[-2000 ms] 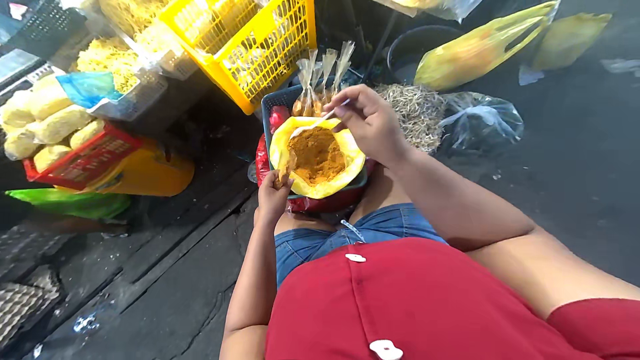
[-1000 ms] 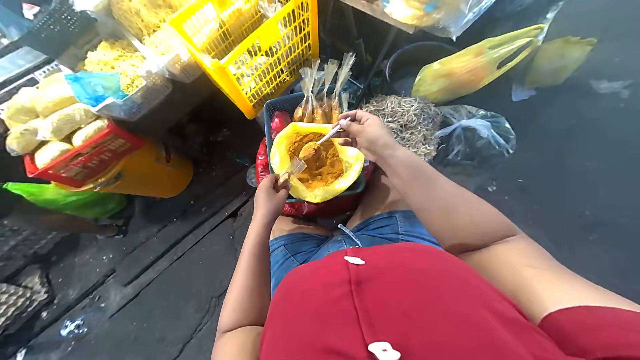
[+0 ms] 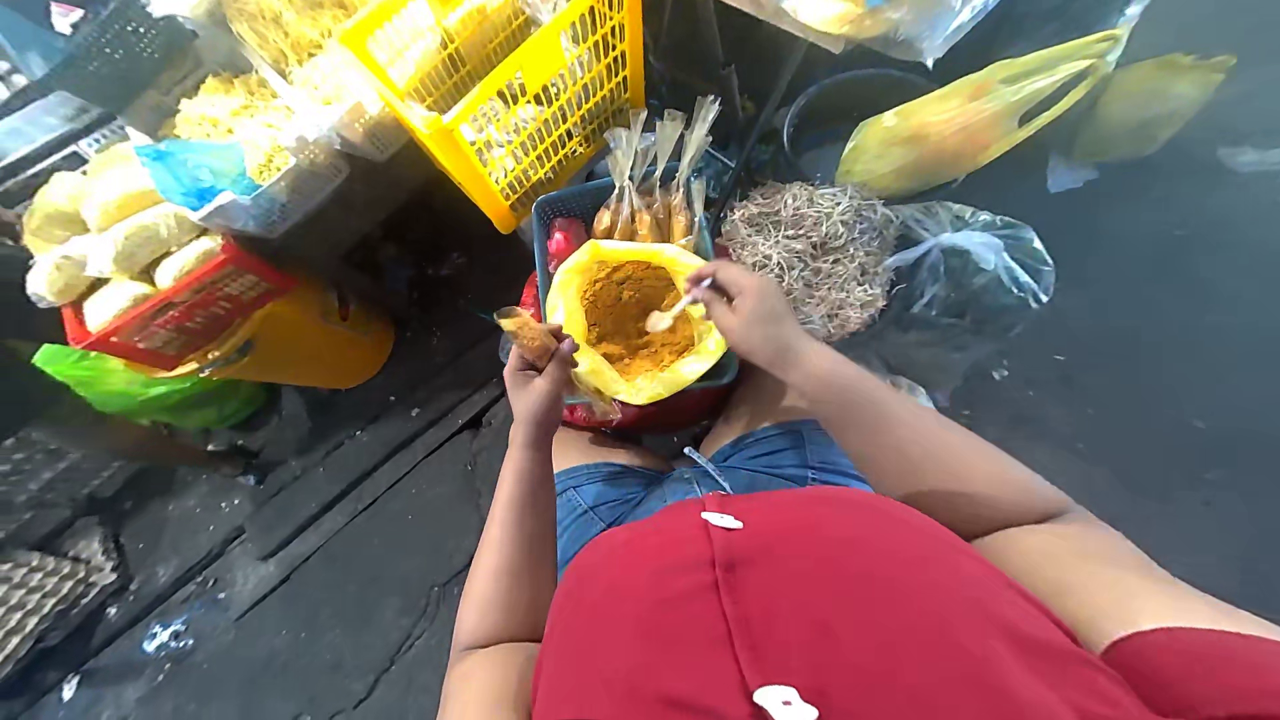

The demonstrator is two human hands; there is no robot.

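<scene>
My left hand (image 3: pixel 541 380) grips a small clear plastic bag (image 3: pixel 527 335) with orange-brown powder inside, at the left rim of an opened yellow plastic bag (image 3: pixel 568 287). That yellow bag holds a heap of orange-brown powder (image 3: pixel 625 310). Between the fingers of my right hand (image 3: pixel 755 312) is a small light spoon (image 3: pixel 672 314), its bowl over the powder. Behind the yellow bag, several filled, twisted plastic packets (image 3: pixel 652 205) stand upright in a blue-green basket (image 3: pixel 543 225). Red plastic shows at the basket's left side and below.
A yellow crate (image 3: pixel 540 120) stands behind the basket. To the right are a pile of thin dried strands (image 3: pixel 815 255), a knotted clear bag (image 3: pixel 975 260) and a yellow carrier bag (image 3: pixel 950 125). At left, a red crate (image 3: pixel 190 310) of wrapped bundles rests on an orange bucket (image 3: pixel 310 340).
My left hand and the small bag have moved left from over the powder to the yellow bag's rim. The spoon, beside the small bag a second ago, is now apart from it.
</scene>
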